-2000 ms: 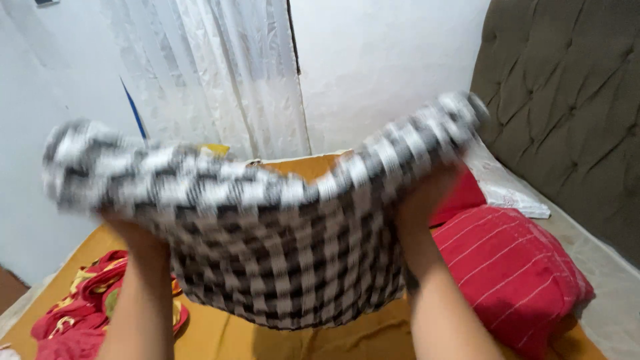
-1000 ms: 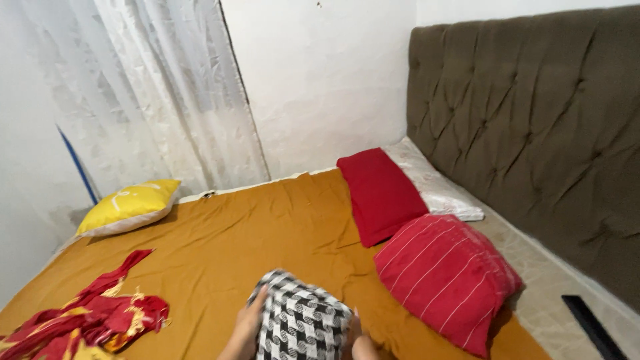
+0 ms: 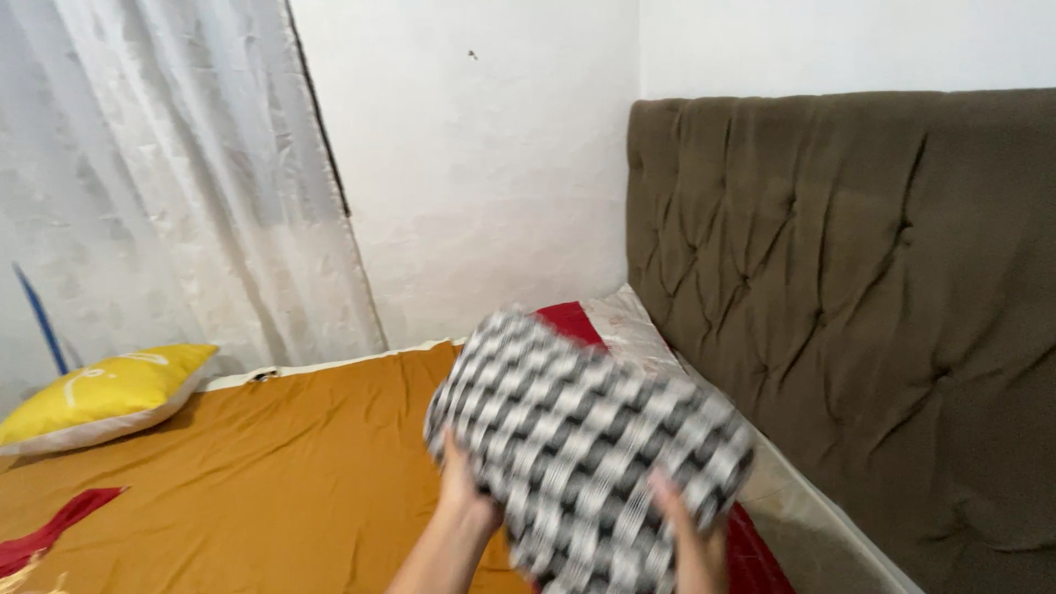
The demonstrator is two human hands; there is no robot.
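A black-and-white checked pillow (image 3: 577, 445) is held up over the bed, slightly blurred. My left hand (image 3: 466, 487) grips its left edge, thumb on the near face. On its lower right side my right hand (image 3: 689, 528) holds on, the thumb pressed against the fabric and the other fingers hidden. Behind the checked pillow, parts of a red pillow (image 3: 573, 322) and a whitish shiny pillow (image 3: 627, 330) show near the headboard. More red fabric (image 3: 751, 553) shows below my right hand.
An orange-brown sheet (image 3: 330, 462) covers the bed. A yellow pillow (image 3: 124, 392) lies at the far left, with a red cloth (image 3: 58, 528) nearer. A tufted brown headboard (image 3: 825, 330) rises at the right; a white curtain (image 3: 181, 181) hangs at the left.
The checked pillow was spread wide between both hands, then low over the sheet; now it is raised in front of the red and whitish pillows. Both hands still hold it. The view has shifted.
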